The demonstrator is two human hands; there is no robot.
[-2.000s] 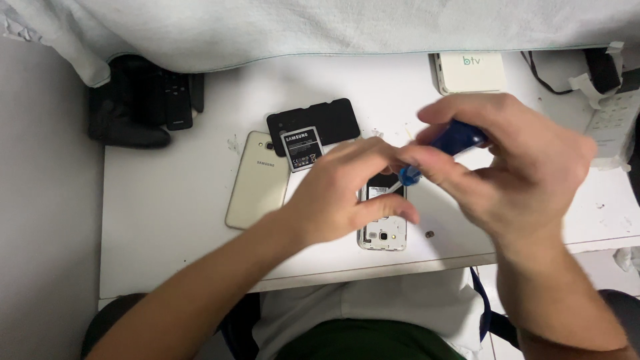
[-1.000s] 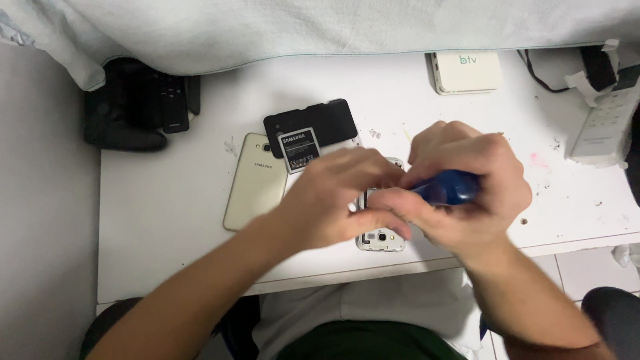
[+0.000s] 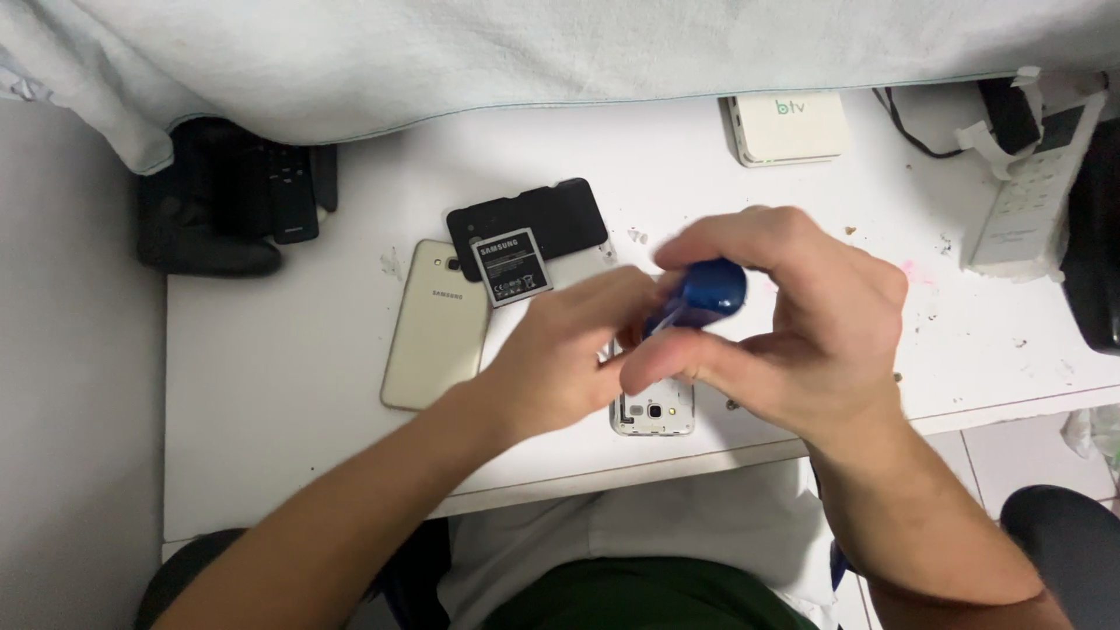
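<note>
My right hand (image 3: 787, 332) grips the blue handle of a screwdriver (image 3: 710, 290) between thumb and fingers, above an opened smartphone body (image 3: 654, 411). The tool's tip is hidden. Over the upper part of the phone is my left hand (image 3: 577, 350), its fingertips close to the screwdriver; whether they hold the phone or the shaft is hidden. A phone battery (image 3: 513, 265) overlaps a black phone case or cover (image 3: 560, 219) to the left, beside a gold phone back cover (image 3: 437, 337).
At the back stands a white set-top box (image 3: 792, 131). A white remote control (image 3: 1019, 219) and a black cable (image 3: 910, 136) lie at right. Dark objects with a black remote (image 3: 292, 197) sit at far left. Small screws or bits (image 3: 732, 404) lie near the table's front edge (image 3: 612, 486).
The screwdriver was tilted with its shaft showing two seconds ago; its handle now stands more towards the camera. My right hand's fingers have shifted around the handle, and both hands stay over the phone.
</note>
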